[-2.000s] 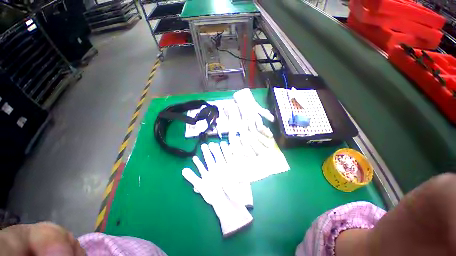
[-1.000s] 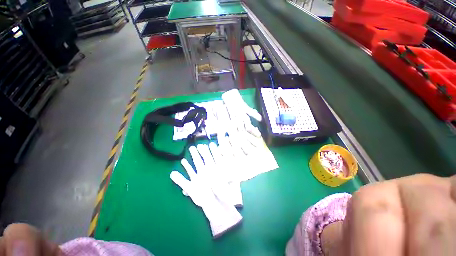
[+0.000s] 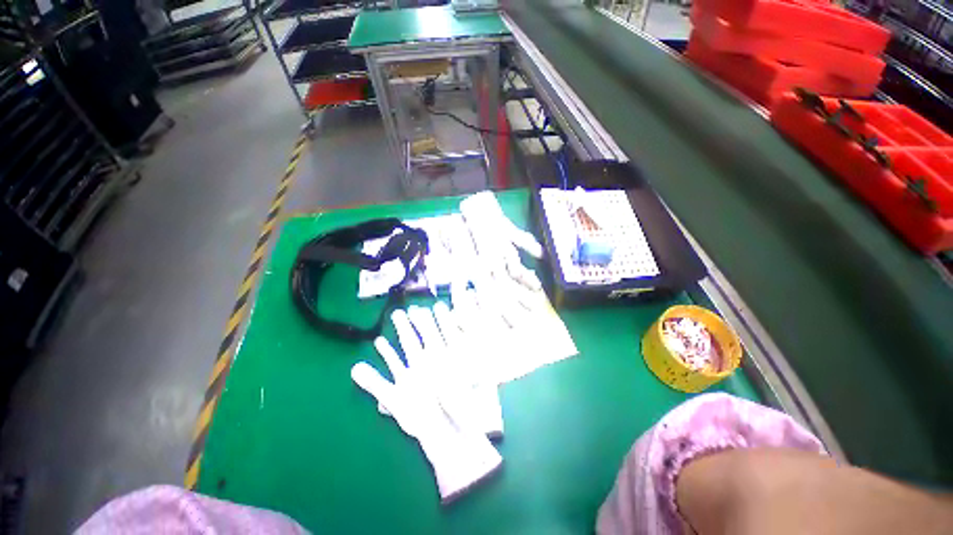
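White knit gloves lie in a loose pile on the green bench, the nearest glove [image 3: 431, 423] with its fingers pointing away. A pale yellow sheet [image 3: 541, 343] shows under them. A black head strap [image 3: 303, 282] lies left of the gloves, partly over white paper [image 3: 385, 274]. My left hand is out of the picture; only its pink checked sleeve [image 3: 193, 514] shows at the bottom left. My right hand [image 3: 826, 496] is cut off by the bottom right edge; bare skin beyond the sleeve cuff shows, but no fingers. What it holds cannot be seen.
A black tray [image 3: 684, 274] at the bench's right holds a marked label sheet [image 3: 630, 232] with a blue item [image 3: 595, 252]. A yellow round tub [image 3: 669, 366] with red-and-white scraps stands nearer. Beyond are a dark green conveyor [image 3: 721, 178] and red parts trays [image 3: 826, 120].
My left hand has dropped out of the picture, leaving its sleeve. My right hand's fingers, in view before, have passed beyond the edge. The bench items lie as before; the view has shifted slightly.
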